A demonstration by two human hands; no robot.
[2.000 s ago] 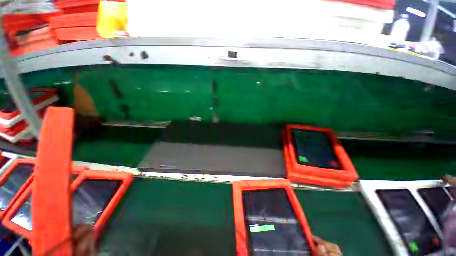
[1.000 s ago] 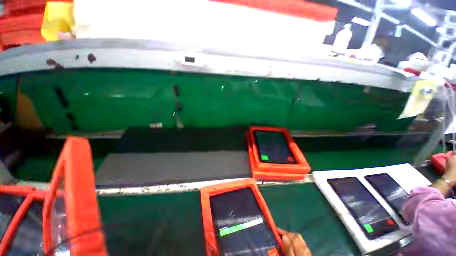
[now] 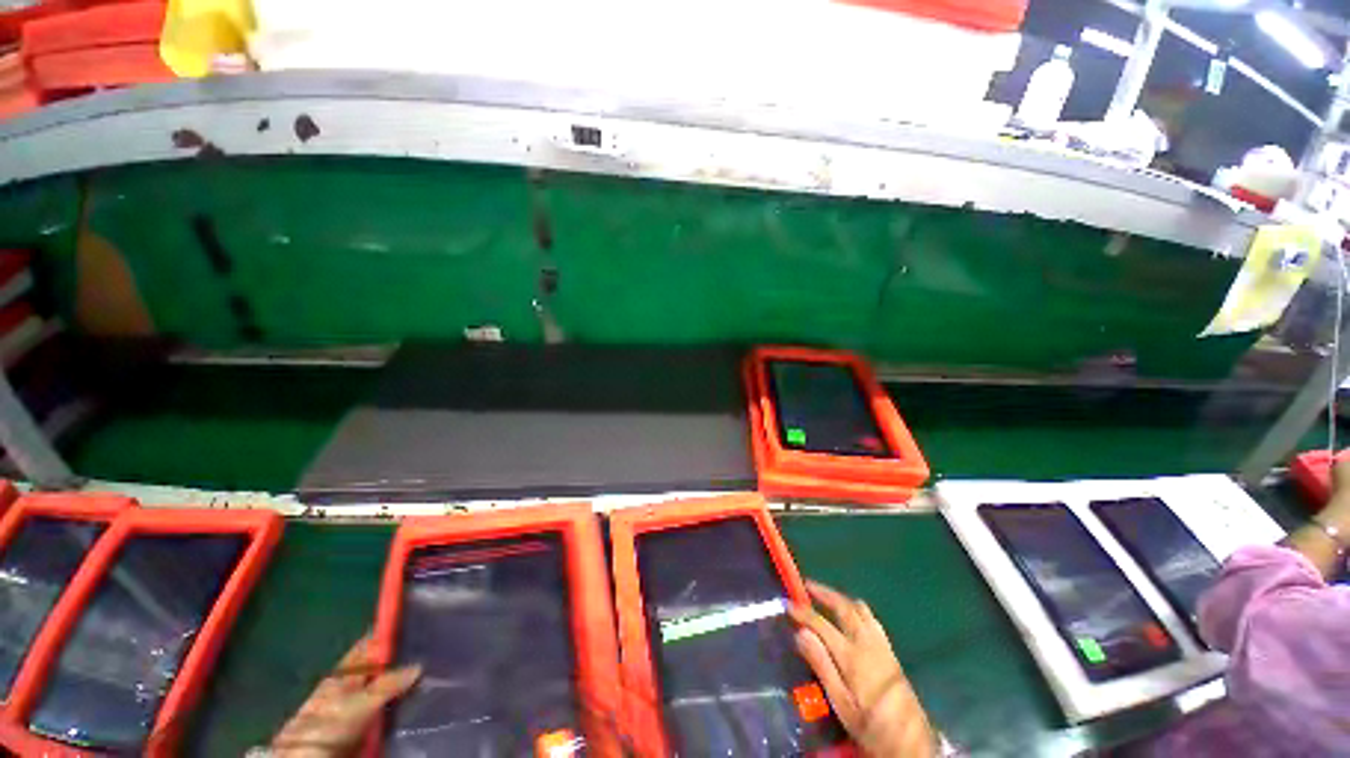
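Observation:
A red foam tray (image 3: pixel 597 652) with a dark tablet (image 3: pixel 486 637) lies front centre, close beside another red foam tray (image 3: pixel 628 570). The tablet (image 3: pixel 718 607) in that one shows a white and green bar and an orange-red square. My left hand (image 3: pixel 338 708) grips the left edge of the left tray, thumb on the rim. My right hand (image 3: pixel 863 674) holds the right edge of the right tray, fingers at the rim. Both trays' lower ends are cut off by the picture's bottom.
Stacked red trays with a tablet (image 3: pixel 825 407) stand on the back ledge beside a dark grey board (image 3: pixel 548 430). A white foam tray (image 3: pixel 1022 607) with tablets lies right, near a person's pink sleeve (image 3: pixel 1285 637). Red trays (image 3: pixel 237 570) lie left. A white shelf edge (image 3: pixel 444 119) runs above.
The red tray that stood upright at the left is now lying flat beside the centre tray, with my left hand on its edge. My right hand shows more fully.

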